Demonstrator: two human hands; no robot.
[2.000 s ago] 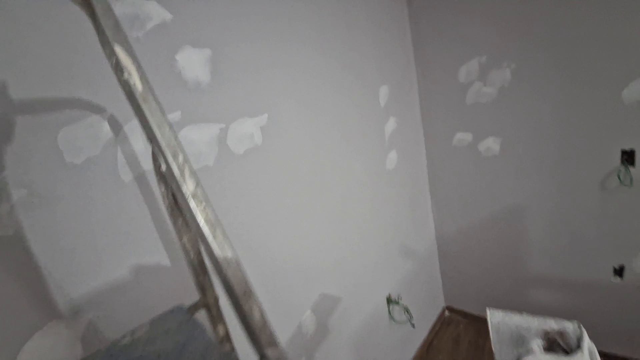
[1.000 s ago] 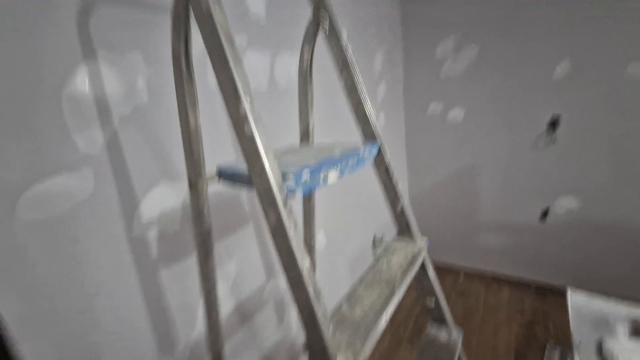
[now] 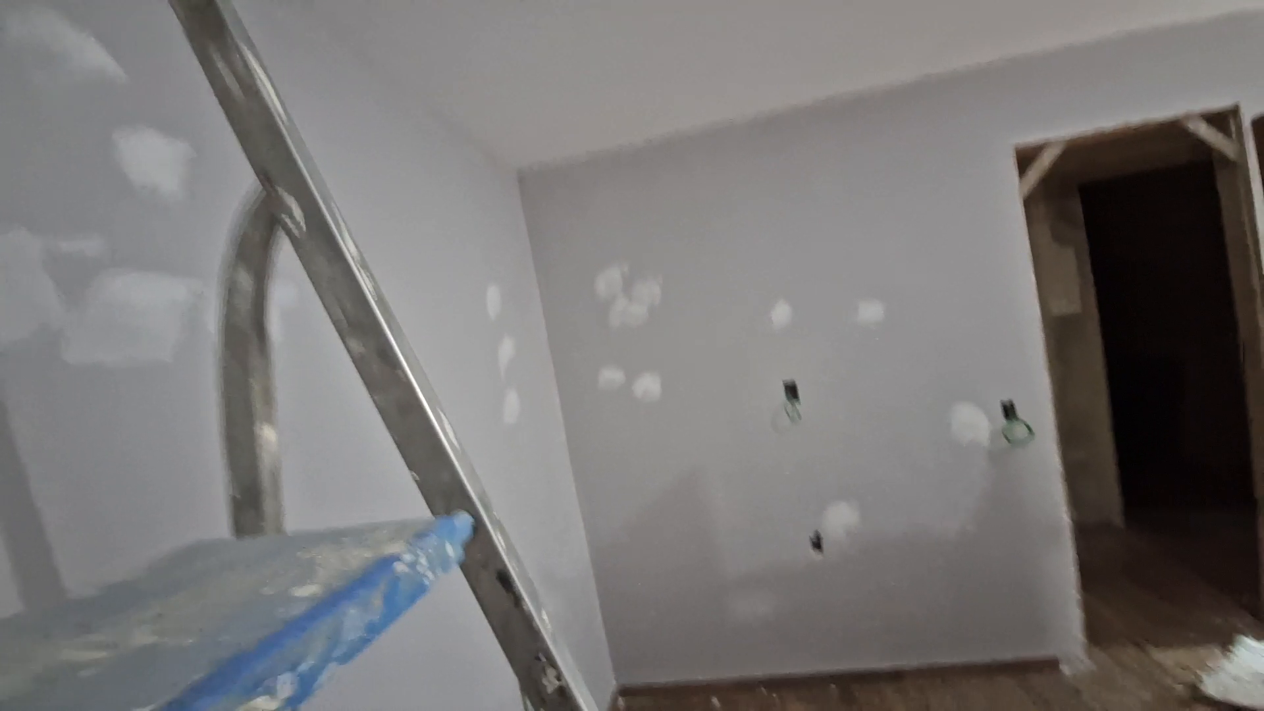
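Neither of my hands shows in the head view. A metal stepladder (image 3: 380,365) stands close on the left, its rail slanting down to the right. Its blue-edged platform (image 3: 247,592) is spattered with dried white material and lies at the lower left. Behind the rail curves a second metal tube (image 3: 247,395). White filler patches (image 3: 153,158) dot the grey left wall, and more patches (image 3: 629,296) mark the far wall.
Open electrical boxes with loose wires (image 3: 791,395) (image 3: 1011,423) sit in the far wall (image 3: 691,474). At the right is a doorway (image 3: 1052,326) with diagonal wooden braces. Wooden flooring (image 3: 1126,592) runs below, with a whitish thing (image 3: 1234,676) at the lower right edge, unclear.
The view has swung up and to the right, bringing the ceiling and doorway into sight. The ladder's blue-edged platform now appears much nearer than one second ago.
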